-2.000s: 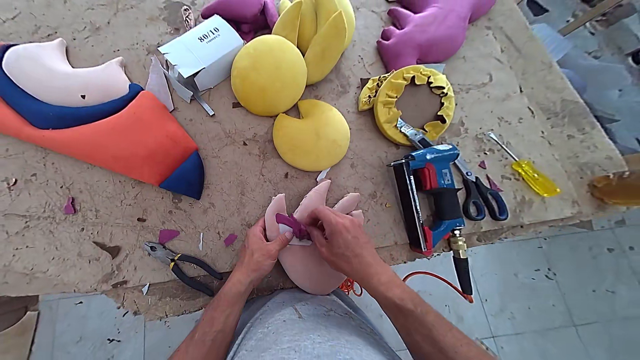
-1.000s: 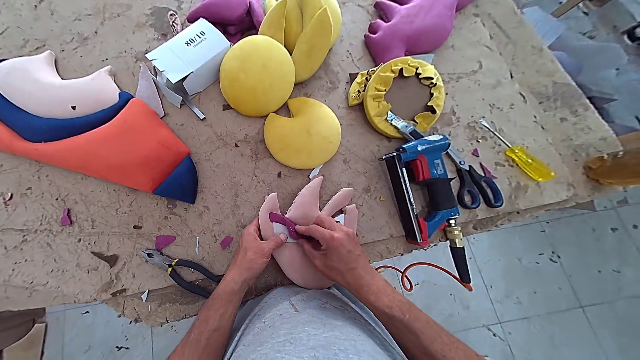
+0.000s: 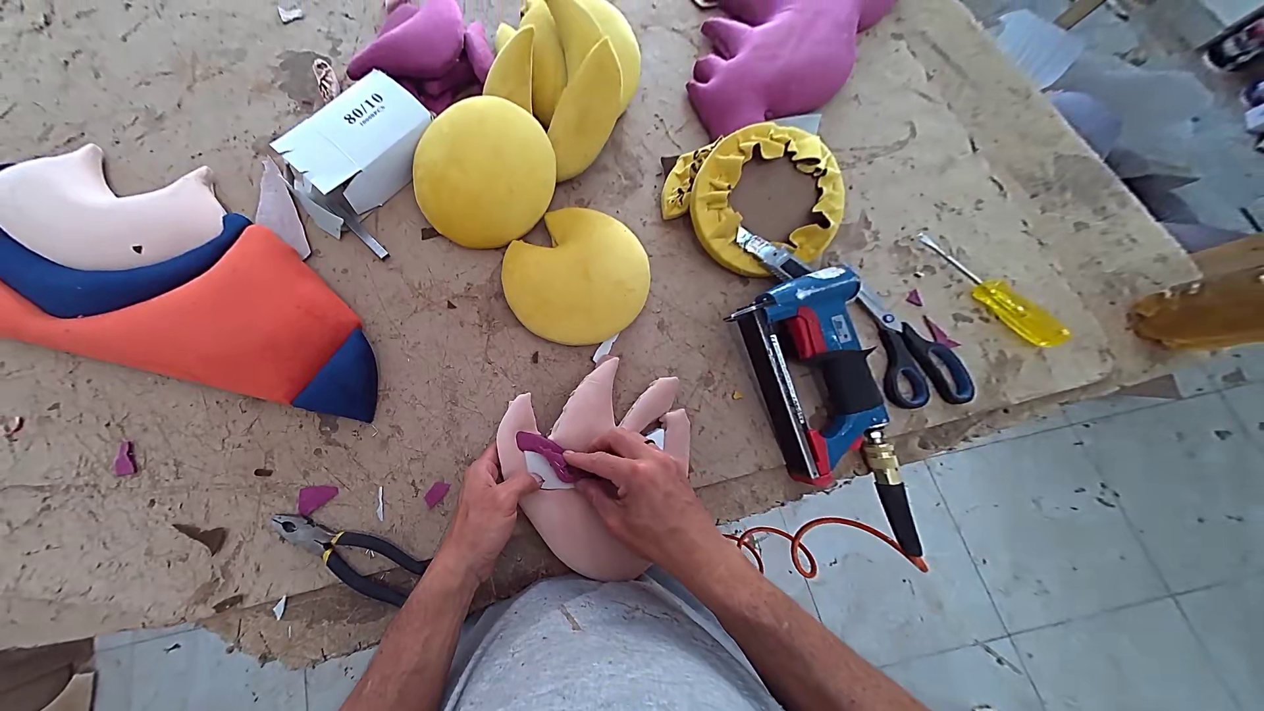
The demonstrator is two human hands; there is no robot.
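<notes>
A pale pink padded fabric piece with several pointed lobes (image 3: 585,528) lies at the table's near edge, against the grey shirt. My left hand (image 3: 486,509) grips its left side, thumb on a white patch. On that patch lies a small purple fabric piece (image 3: 543,452), which the fingers of my right hand (image 3: 632,489) pinch at its right end. Combination pliers (image 3: 346,555) with black and yellow handles lie left of my left hand. To the right are a blue and red pneumatic staple gun (image 3: 815,370) and scissors (image 3: 913,355) with dark handles.
Yellow padded discs (image 3: 484,171), a gathered yellow fabric ring (image 3: 716,212) and a white box (image 3: 355,138) lie farther back. An orange, blue and pink padded piece (image 3: 197,326) is at left, a yellow-handled screwdriver (image 3: 1022,311) at right. An orange coiled hose (image 3: 810,553) hangs past the edge.
My right fingers have shifted on the purple fabric, which lies flatter across the white patch than two seconds ago. My left hand keeps its hold on the pink piece.
</notes>
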